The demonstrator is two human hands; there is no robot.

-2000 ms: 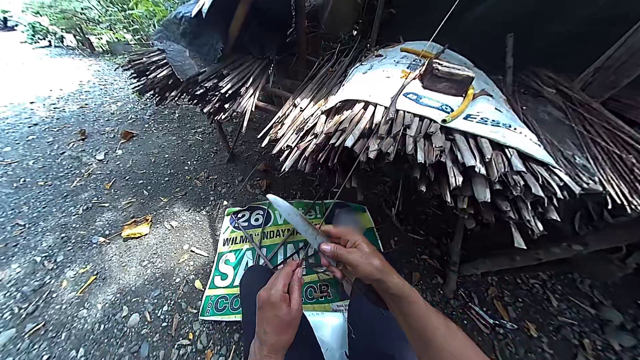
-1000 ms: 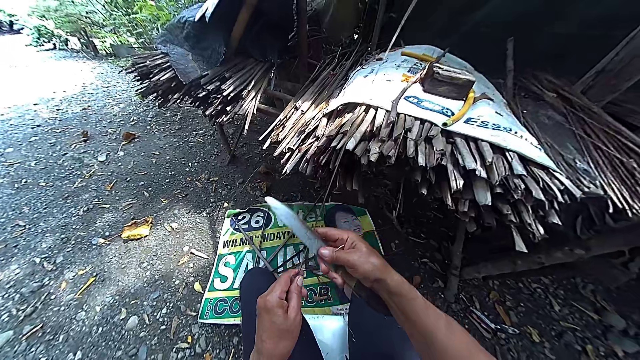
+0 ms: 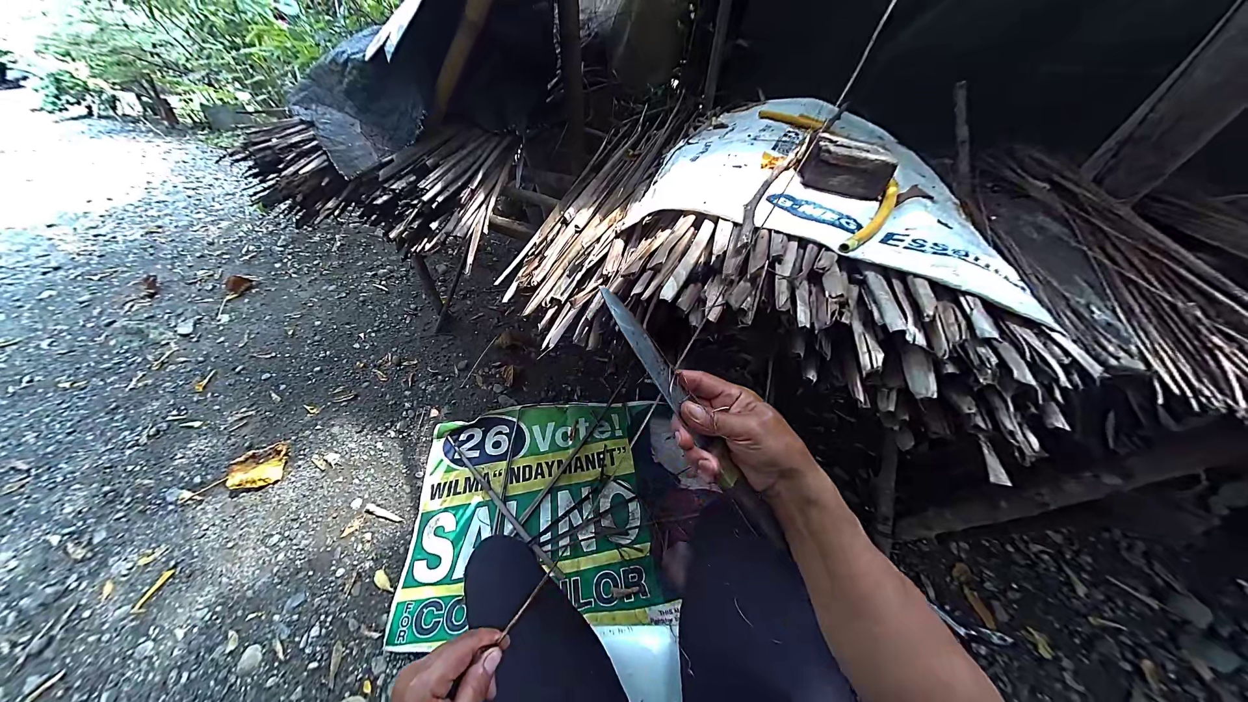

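My right hand point(image 3: 736, 429) grips a knife point(image 3: 643, 346) near its handle, the blade pointing up and to the left. Pinched in my left hand point(image 3: 453, 668), at the bottom of the view, is the lower end of a thin dark stick point(image 3: 526, 603), which slants up to the right toward the knife. Where the stick passes my right hand, I cannot tell whether the fingers touch it. More thin sticks point(image 3: 497, 499) lie across my lap, over a green and yellow printed tarpaulin point(image 3: 531, 463) that bears writing.
Stacked split sticks point(image 3: 760, 268) jut out ahead, under a white sack point(image 3: 721, 166) with a wood block point(image 3: 848, 166) on it. Another stick pile point(image 3: 390, 190) stands further left, and a bundle of thin sticks point(image 3: 1160, 283) at right. A wooden beam point(image 3: 1053, 487) runs low at right. Gravel ground point(image 3: 195, 390) spreads left.
My hands have moved apart: the left one has come down toward the bottom edge, away from the knife. The knife remains in my right hand.
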